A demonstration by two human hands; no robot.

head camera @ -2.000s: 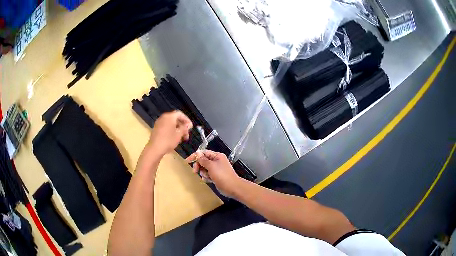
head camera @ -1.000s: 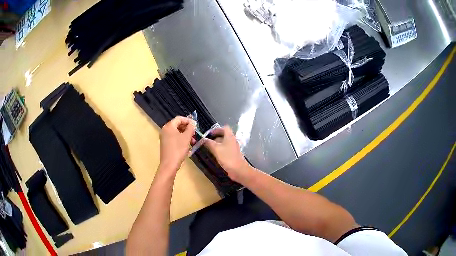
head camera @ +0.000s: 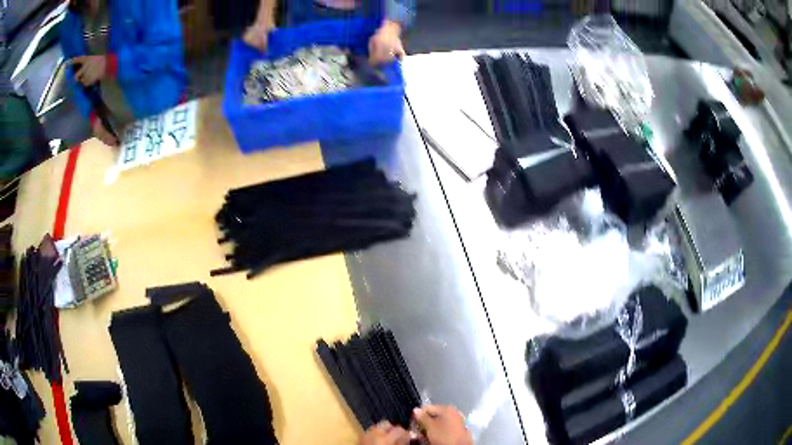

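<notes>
A bundle of black strips [head camera: 373, 378] lies at the bottom centre, across the edge between tan tabletop and metal, its uneven ends pointing away from me. My left hand [head camera: 386, 434] is at its lower part, mostly cut off by the bottom edge. My right hand [head camera: 443, 426] is close beside it, fingers bent at the strips, also cut off. The fingertips are blurred, and no tie shows between them, so what they pinch cannot be told.
Loose black strips [head camera: 317, 215] lie ahead; stacked columns [head camera: 217, 365] and a calculator [head camera: 91, 268] lie left. Tied bundles [head camera: 608, 374], clear bags [head camera: 577, 269] and a scale [head camera: 712, 252] are right. A person's hands hold a blue bin [head camera: 317, 122] opposite; another person stands far left.
The view has tilted up, bringing the blue bin, people and far bundles into the picture. My hands now sit at the bottom edge; the whitish tie between them no longer shows.
</notes>
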